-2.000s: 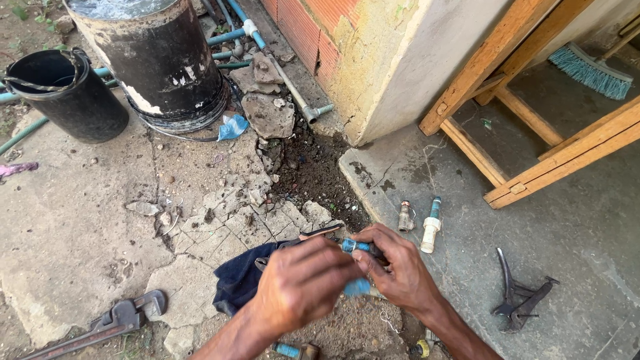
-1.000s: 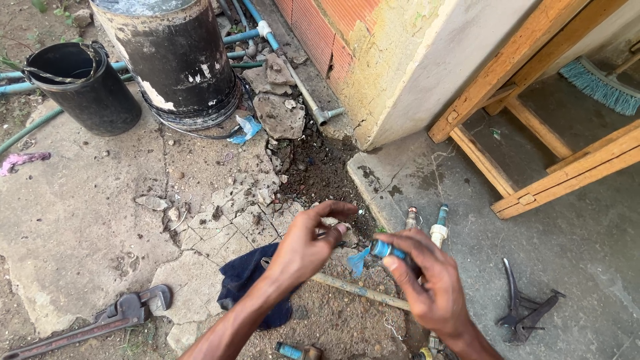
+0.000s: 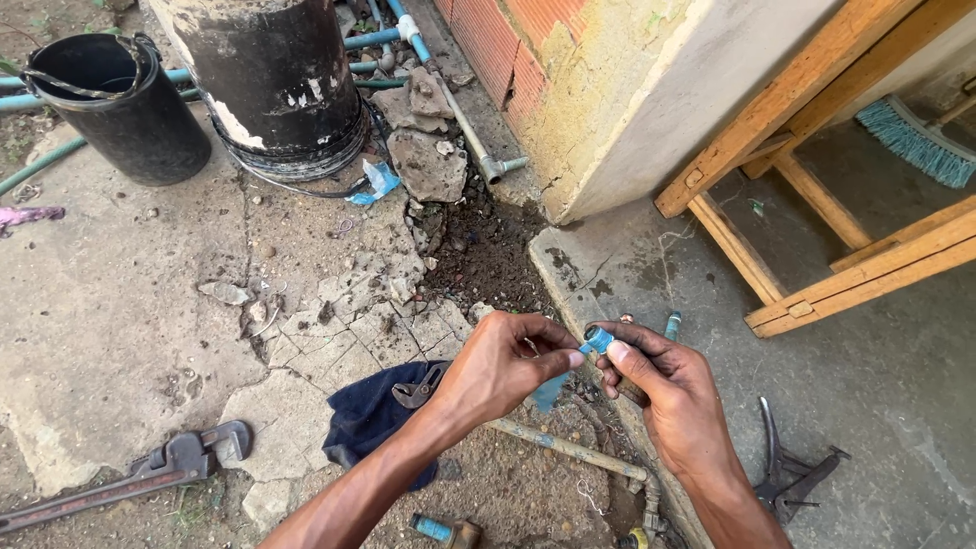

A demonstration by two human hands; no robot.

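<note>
My right hand [image 3: 663, 381] grips a pipe fitting whose blue threaded end [image 3: 598, 340] points up and left between thumb and fingers. My left hand [image 3: 518, 362] pinches a strip of thin blue plastic [image 3: 550, 390] at that end, and the strip hangs below the fingertips. Under my left forearm lies a dark blue cloth [image 3: 374, 412] with the jaws of slip-joint pliers [image 3: 418, 387] on it. Another fitting with a blue pipe end [image 3: 432, 528] rests at the bottom edge. Behind my right hand a blue pipe piece [image 3: 672, 325] shows in part.
A pipe wrench [image 3: 175, 460] lies at lower left, a black metal tool [image 3: 793, 473] at lower right. A worn pipe [image 3: 572, 450] runs along the ground to an elbow. Beyond stand a black bucket [image 3: 130, 114], a large drum [image 3: 274, 84], a wall corner [image 3: 610, 114] and a wooden frame [image 3: 732, 244].
My left hand, apart from the fitting one second ago, is now at its blue end, pinching the plastic strip. The fitting stays in my right hand.
</note>
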